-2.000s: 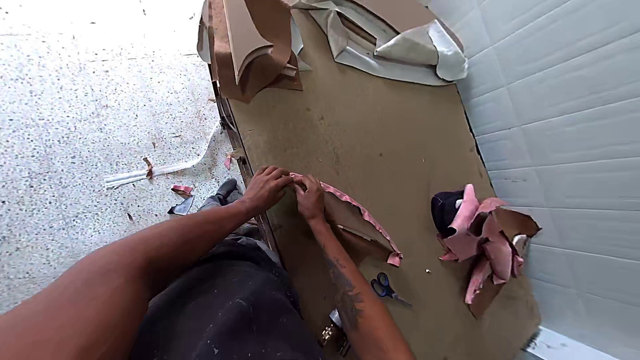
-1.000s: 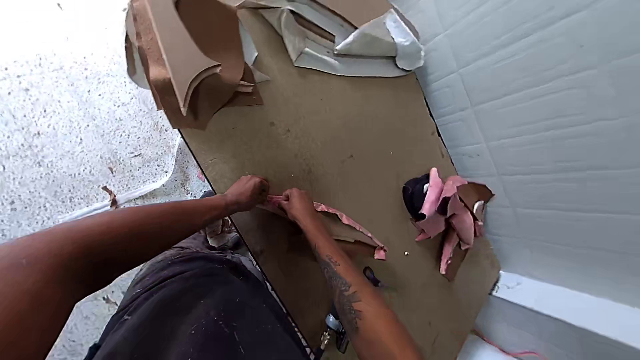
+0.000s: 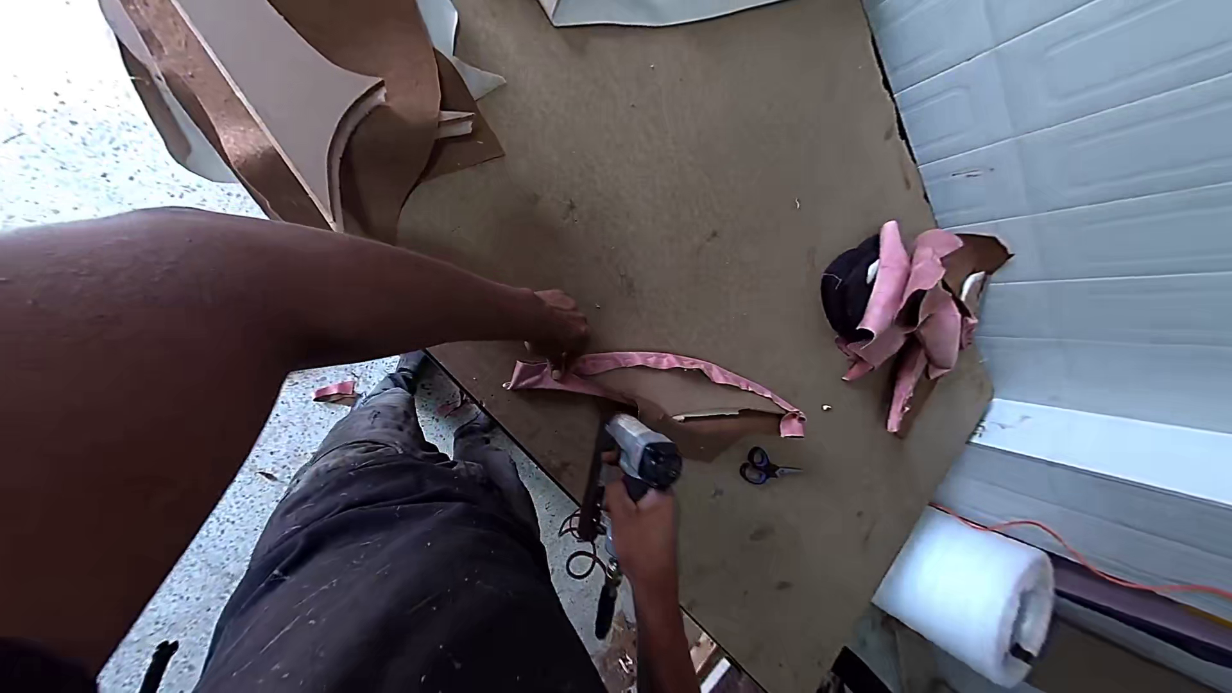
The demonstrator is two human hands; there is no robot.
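My left hand point(image 3: 558, 330) presses down on the left end of a curved panel point(image 3: 688, 390) with a pink folded border, its fingertips on the pink material. The panel lies on the brown work table point(image 3: 674, 192). Just below it, my right hand point(image 3: 640, 510) is closed around the handle of a pneumatic stapler point(image 3: 643, 450), with a hose hanging near its rear end. A pair of dark scissors point(image 3: 760, 467) lies right of the stapler, below the panel's right end.
Brown and tan cut panels point(image 3: 318, 106) overhang the table's upper left. A heap of pink and dark scraps point(image 3: 924, 308) lies at the right, near the padded grey wall point(image 3: 1088, 192). A white roll point(image 3: 967, 597) stands lower right. Part of a pale piece point(image 3: 654, 10) shows at the top.
My right hand has left the pink border and now holds the stapler, which it did not hold before. My left hand remains at the panel's left end. The view has shifted.
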